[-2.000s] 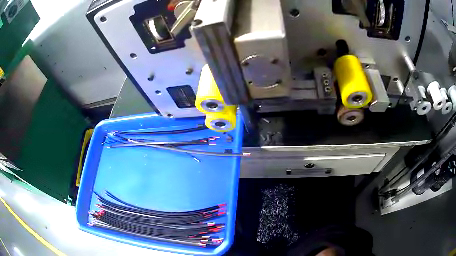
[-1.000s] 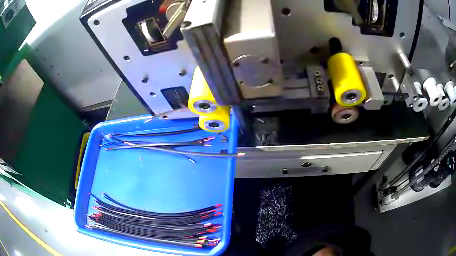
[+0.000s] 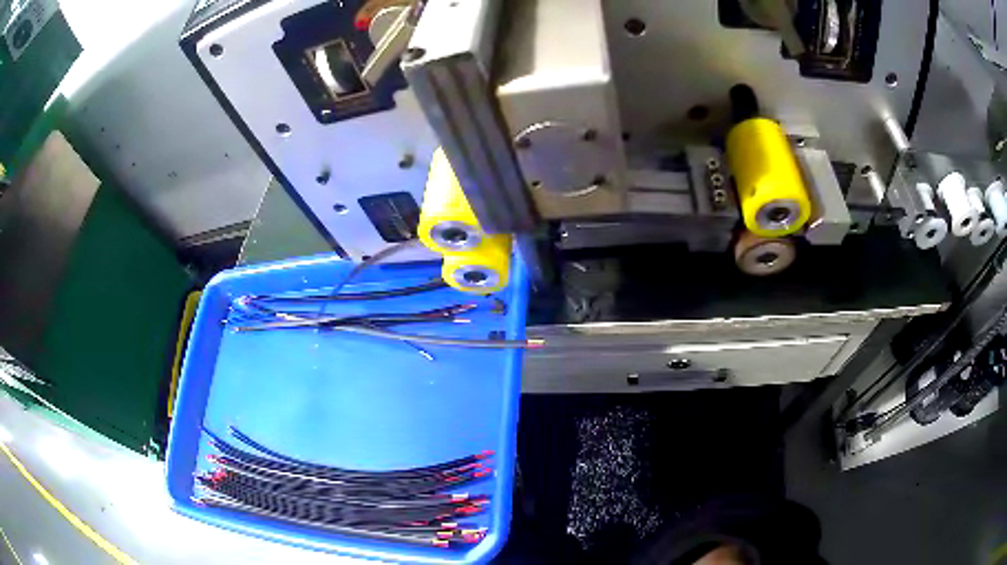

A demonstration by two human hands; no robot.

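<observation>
A blue plastic tray (image 3: 510, 419) lies under the outlet of the machine. A dense bundle of black cut cable pieces (image 3: 342, 491) with reddish ends lies along its near side. A few loose cable pieces (image 3: 387, 320) lie crossed at its far side, one reaching over the right rim. A thin cable (image 3: 370, 260) curves from the yellow outlet rollers (image 3: 476, 270) down into the tray. Neither of my hands can be made out. A dark rounded shape at the bottom edge has a small lighter patch that I cannot identify.
The silver-grey machine panel (image 3: 663, 77) fills the top, with a yellow inlet roller (image 3: 767, 177) and white pulleys (image 3: 955, 204) at right. A pale drawer (image 3: 762, 348) is under the dark bench top. A speckled pile (image 3: 613, 475) lies below. A green surface (image 3: 99, 320) stands left.
A cable has come out at the outlet rollers over the tray's far rim, and its free part has bent down into the tray. The view has shifted slightly. The bundle lies as before.
</observation>
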